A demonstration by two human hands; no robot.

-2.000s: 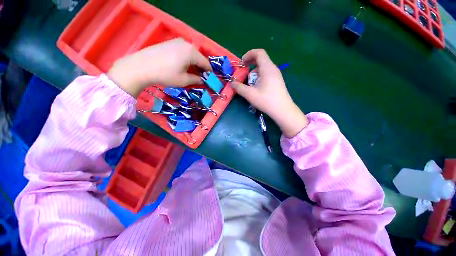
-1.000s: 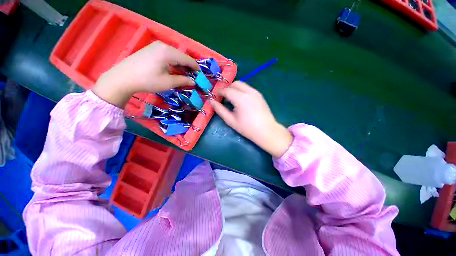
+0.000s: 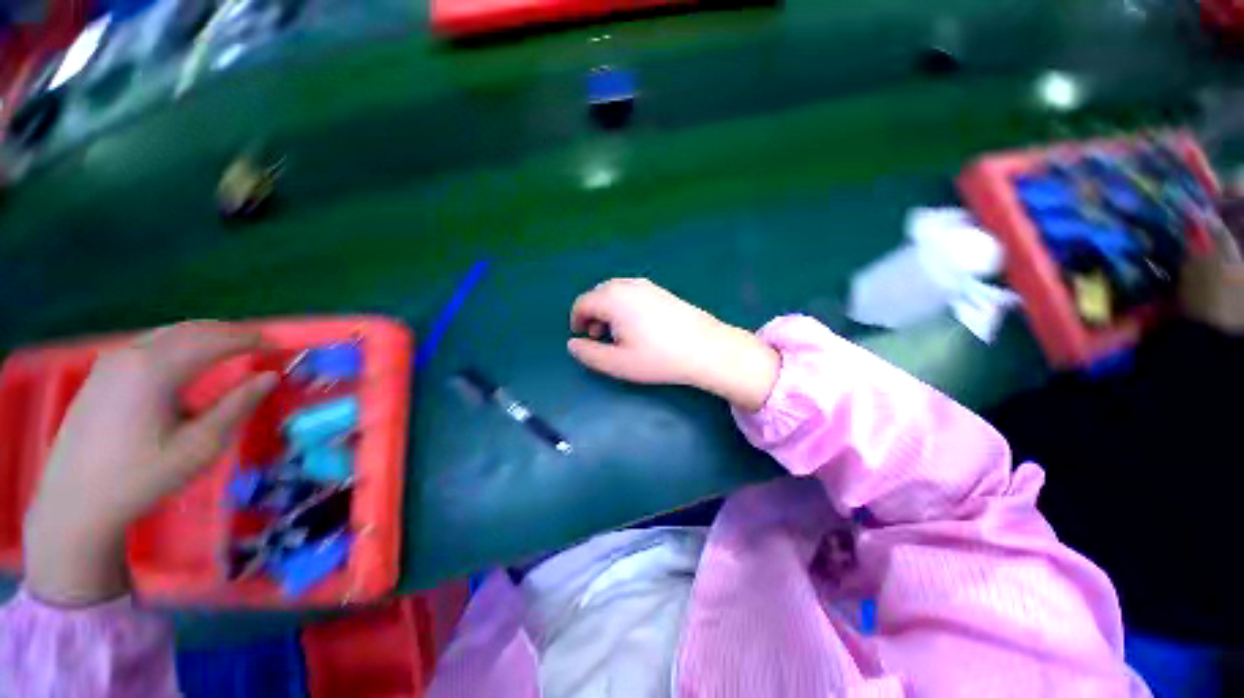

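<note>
The orange-red parts tray [image 3: 386,464] lies at left, blurred, with blue, teal and black binder clips [image 3: 325,423] heaped in its right end. My left hand [image 3: 137,443] is over the tray, thumb and fingers apart beside the clips; whether it touches or holds one is blurred. My right hand [image 3: 655,334] is above the bench to the right of the tray, fingers curled; whether something is inside them cannot be told. A black pen [image 3: 529,420] and a blue stick [image 3: 453,311] lie between the tray and my right hand.
A second red tray [image 3: 1040,286] full of mostly blue clips is at right, with another person's hand [image 3: 1211,289] at its edge. A translucent bottle [image 3: 894,289] with white tissue [image 3: 980,303] lies beside it. A single blue clip [image 3: 611,96] stands farther back. A red tray [image 3: 546,14] is at the far edge.
The view has swung to the right, bringing the second tray and another person's arm into view. My right hand has moved away from the left tray; my left hand has shifted back from the clips.
</note>
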